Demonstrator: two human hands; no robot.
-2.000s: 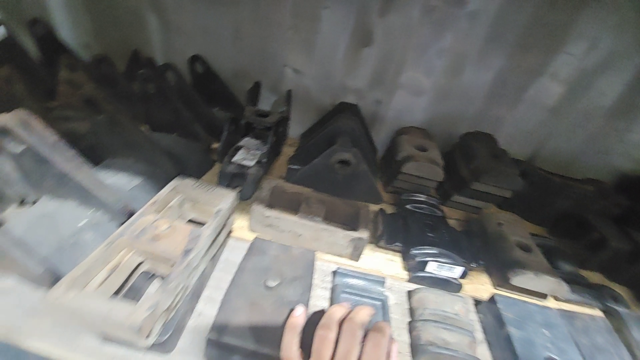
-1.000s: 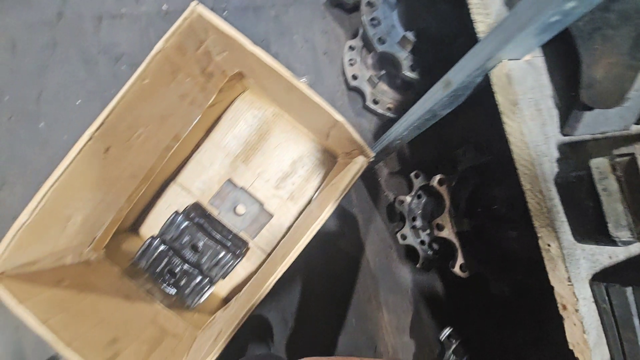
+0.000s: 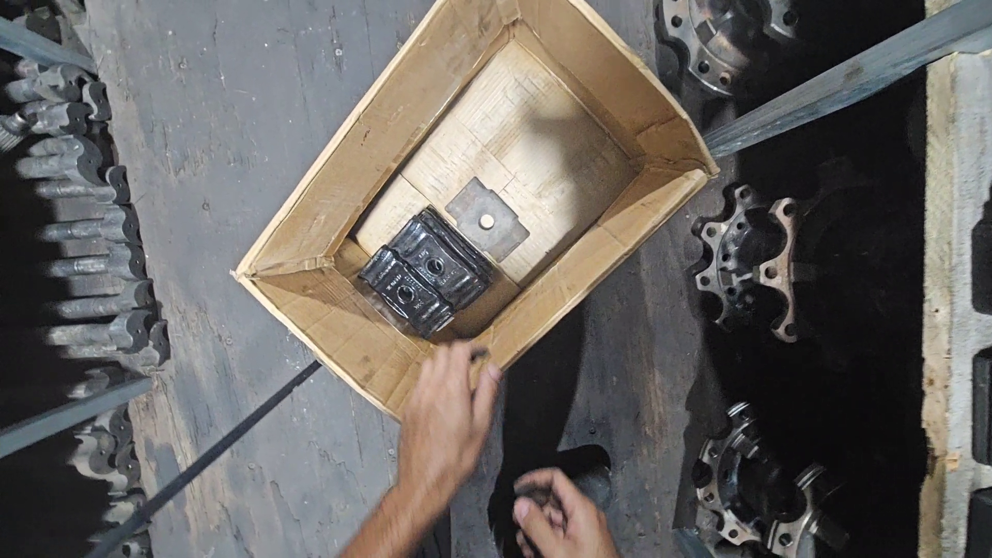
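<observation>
An open cardboard box (image 3: 372,139) stands tilted in view. Inside, at its lower left, lie glossy black metal blocks (image 3: 422,271) with round holes, beside a flat grey metal plate (image 3: 487,220) with a hole. My left hand (image 3: 446,415) is at the box's near corner, fingertips over the rim; a small dark bit shows by its thumb, and whether it grips this or the rim is unclear. Below and to the right of the box, my right hand (image 3: 562,515) has curled fingers. Something dark shows between them, but shadow and blur hide whether it is held.
Under the box is a worn grey board (image 3: 225,194). Rows of metal rod-like parts (image 3: 101,263) line the left edge. Flanged metal hubs (image 3: 744,263) lie at the right, near a diagonal metal bar (image 3: 837,89) and a pale wooden edge (image 3: 942,310).
The view has swung from a shelf of metal parts, where one hand touched a small part, to the box. Both hands have come into view near the box since one second ago.
</observation>
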